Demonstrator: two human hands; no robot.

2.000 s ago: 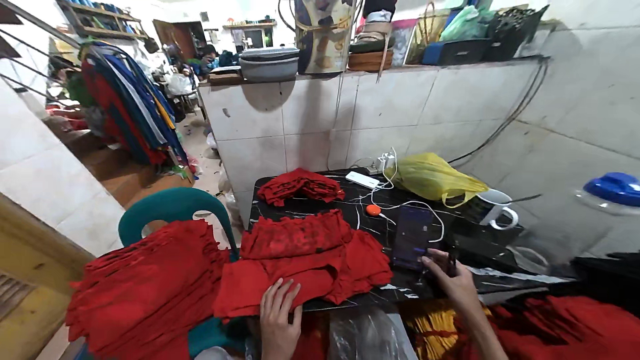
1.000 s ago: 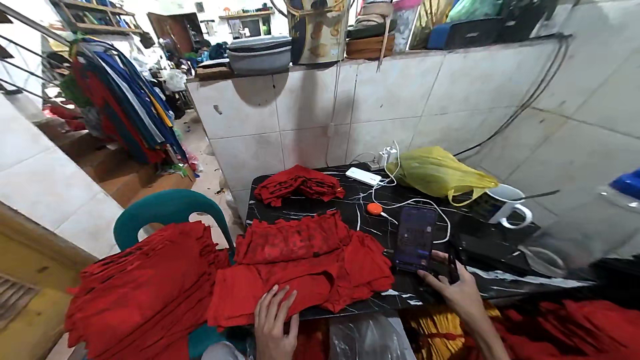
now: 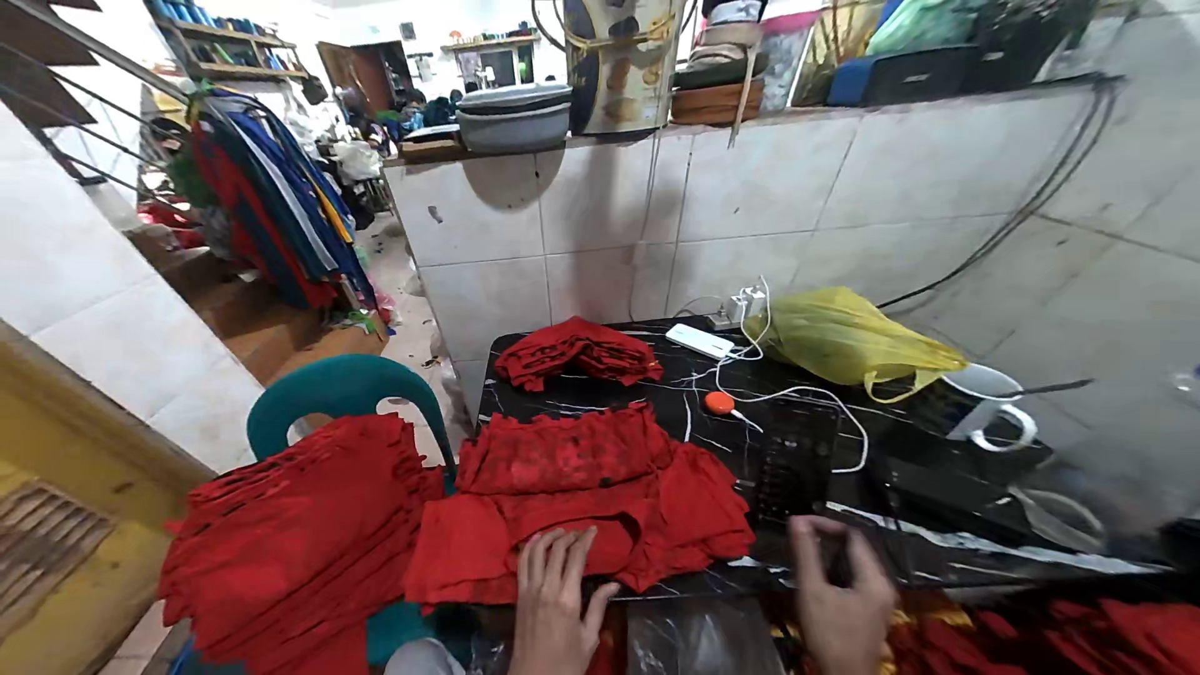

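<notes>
My left hand (image 3: 560, 586) lies with its fingers spread on the near edge of a folded red garment (image 3: 572, 497) at the front of the black marble-patterned table (image 3: 600, 401). My right hand (image 3: 842, 581) is just below a dark smartphone (image 3: 797, 459) on the table; its thumb and forefinger are curled around something small and dark that I cannot make out. A smaller red cloth bundle (image 3: 578, 352) lies farther back. To the left, a tall stack of red cloth pieces (image 3: 291, 534) rests on a teal plastic chair (image 3: 347, 375).
Behind the phone are a white power bank (image 3: 700, 341), an orange round item (image 3: 719, 403) with a white cable, a yellow plastic bag (image 3: 848, 337) and a white mug (image 3: 984, 408). A tiled half wall (image 3: 750, 187) borders the table. More red cloth (image 3: 1078, 637) lies at lower right.
My right hand has drawn back from the phone toward me. The phone's screen was dimly lit before and now looks dark. My left hand stays on the red garment.
</notes>
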